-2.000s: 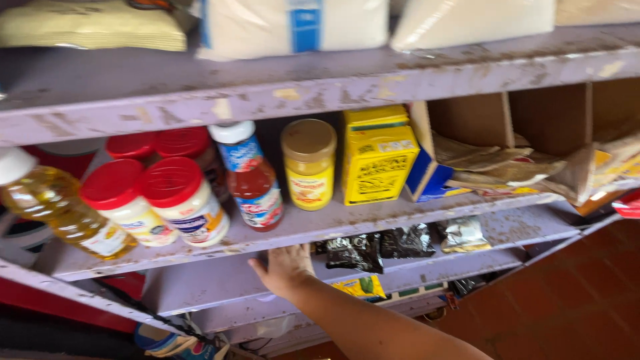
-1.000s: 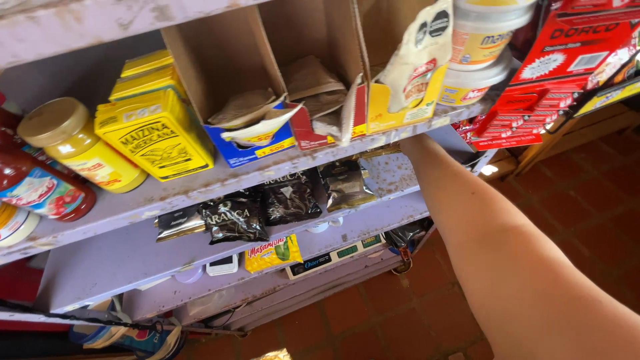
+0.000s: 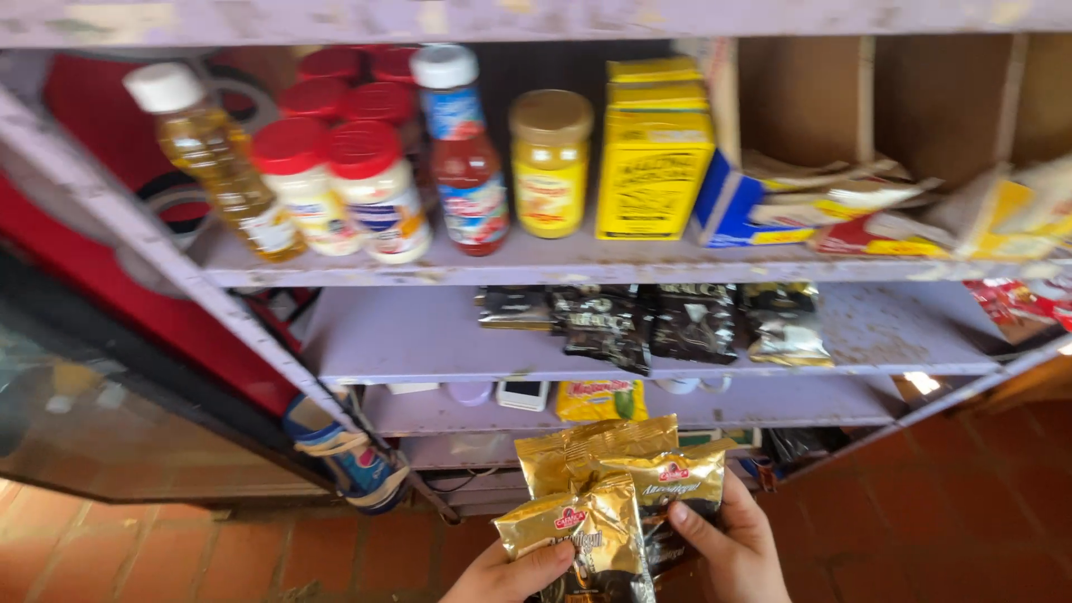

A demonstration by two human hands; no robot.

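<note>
Several gold-and-black foil packets are held up in front of the lower shelves. My left hand (image 3: pixel 519 576) grips the front packet (image 3: pixel 584 536) by its left side, thumb on its face. My right hand (image 3: pixel 727 536) holds another gold-and-black packet (image 3: pixel 674 486) from the right, with a further gold packet (image 3: pixel 544 456) behind the two. Beyond them, black foil packets (image 3: pixel 691 322) lie on the second shelf, with a silver-and-gold packet (image 3: pixel 785 322) at their right. A yellow packet (image 3: pixel 600 400) lies one shelf lower.
The lilac shelf (image 3: pixel 536 272) bears an oil bottle (image 3: pixel 222 167), red-lidded jars (image 3: pixel 377 188), a sauce bottle (image 3: pixel 465 159), a mustard-yellow jar (image 3: pixel 550 163), yellow boxes (image 3: pixel 656 159) and open cartons (image 3: pixel 754 201). A blue sandal (image 3: pixel 360 461) hangs at the left post above the tiled floor (image 3: pixel 251 553).
The gold packets are now in both hands, in front of the shelves. One second ago, one arm reached under the carton shelf at the right. The view has swung back left.
</note>
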